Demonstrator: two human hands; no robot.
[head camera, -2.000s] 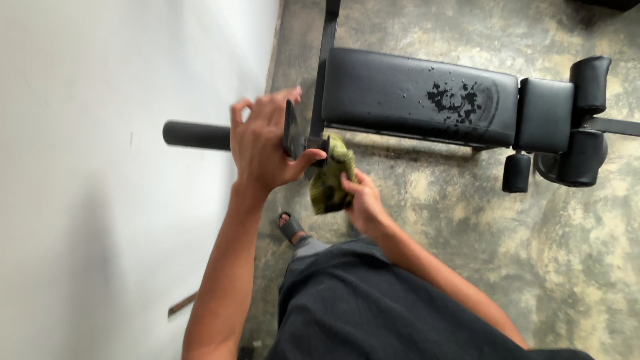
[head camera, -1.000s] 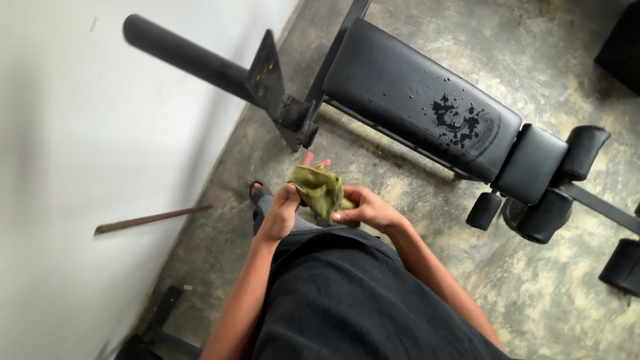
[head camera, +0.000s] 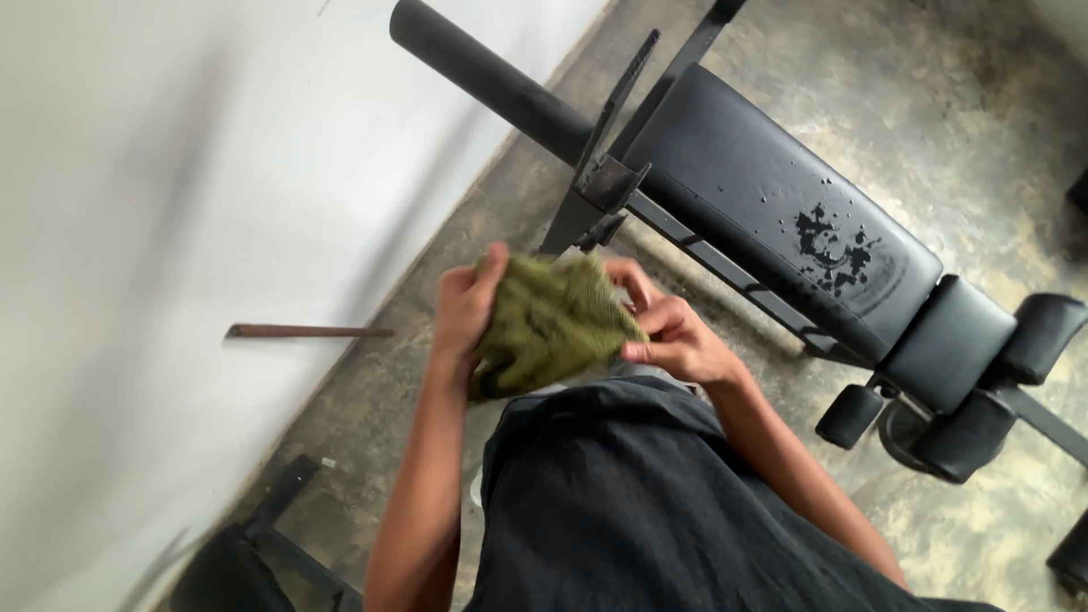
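Observation:
An olive-green cloth with dark patches (head camera: 552, 327) is stretched between my two hands in front of my waist. My left hand (head camera: 469, 302) grips its left edge, thumb on top. At its right edge, my right hand (head camera: 671, 327) pinches the cloth between thumb and fingers. Just beyond the cloth stands the black metal upright of a weight bench, with a bracket (head camera: 614, 183) and a black cylindrical bar (head camera: 493, 81) reaching up to the left. The black padded bench (head camera: 782, 195) lies to the right, with water drops and a wet patch on its surface.
Black foam rollers (head camera: 1050, 336) and a smaller seat pad (head camera: 948, 344) are at the bench's right end. A thin brown rod (head camera: 310, 331) leans by the white wall (head camera: 170, 212) on the left. Other black equipment (head camera: 229, 574) sits at the lower left on the concrete floor.
My left hand has left the bracket area, where it was two seconds ago, and now holds the cloth with my right. The cloth, bunched a second ago, is spread wider.

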